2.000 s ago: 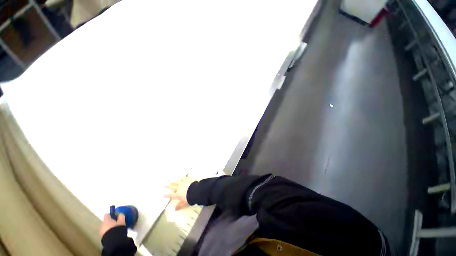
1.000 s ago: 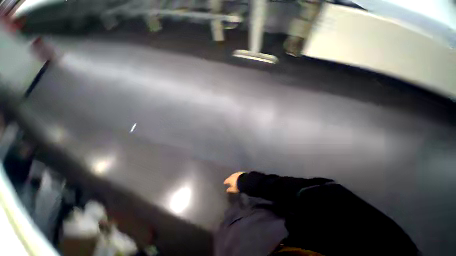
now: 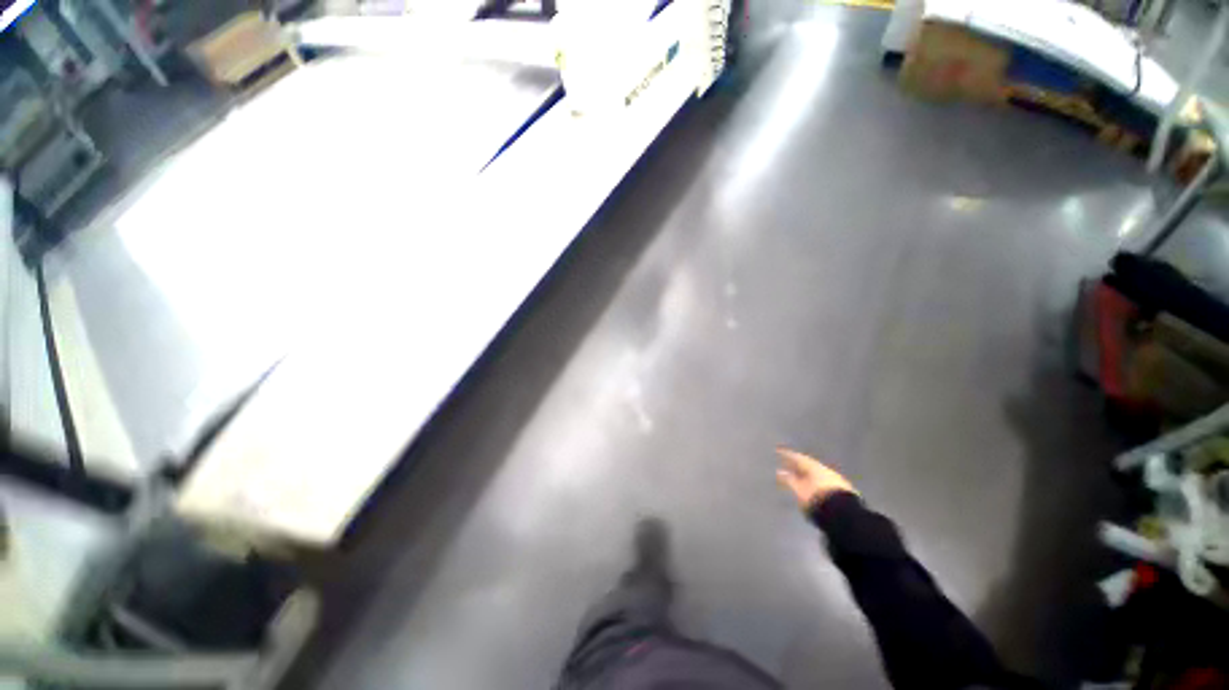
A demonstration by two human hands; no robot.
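My right hand hangs over the grey floor at the lower centre right. It is bare, empty and a little blurred, with its fingers stretched out. The black sleeve runs down to the lower edge. My left hand is not in view. On the left lies a long machine with a pale side rail. Its bed shows bright white from glare, so its surface cannot be made out. My right hand is well apart from the machine.
The grey shiny floor runs between the machine and clutter at the right edge. A pale machine housing stands on the rail's far end. Cardboard boxes lie under a white table at the upper right. My leg shows below.
The view has turned from the white table, across the floor, to the machine. My left hand, which held a blue round tool on the table, is out of view. My right hand has left the table.
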